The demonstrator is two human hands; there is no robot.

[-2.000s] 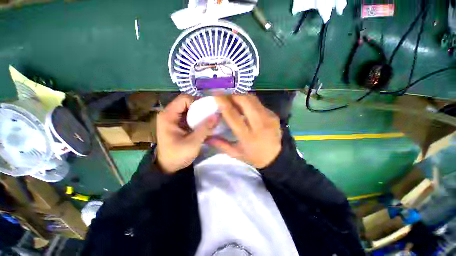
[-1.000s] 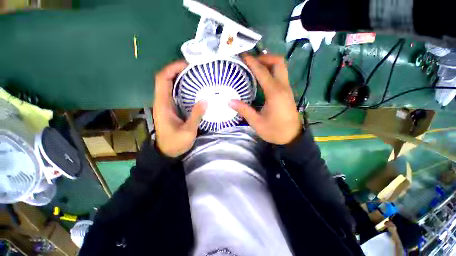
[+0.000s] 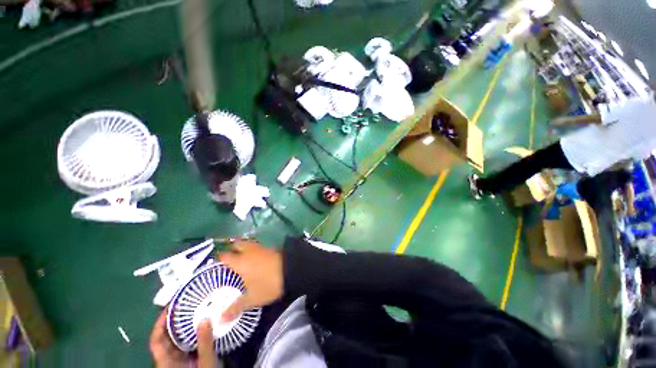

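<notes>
A white clip fan [image 3: 194, 305] is at the near edge of the green bench, its slotted grille facing up and its round cover over the grille's centre. Its clip base [image 3: 180, 269] points away to the upper left. My left hand [image 3: 172, 345] holds the lower left rim, partly cut off by the bottom edge, with fingers on the cover. My right hand [image 3: 253, 277] grips the upper right side of the fan, thumb on the cover. The inside of the fan is hidden.
Another clip fan [image 3: 108, 152] lies at the left. A dark hose end [image 3: 216, 154] hangs over a further grille. A white cloth [image 3: 249, 196], a coil [image 3: 331, 192] and cords lie ahead. White fans [image 3: 338, 83] stand beyond. A person [image 3: 611, 140] is at the right.
The view has swung right and up the bench. The cover now sits on the grille, which hides the purple cell seen earlier. Both hands hold the fan, now at the lower left.
</notes>
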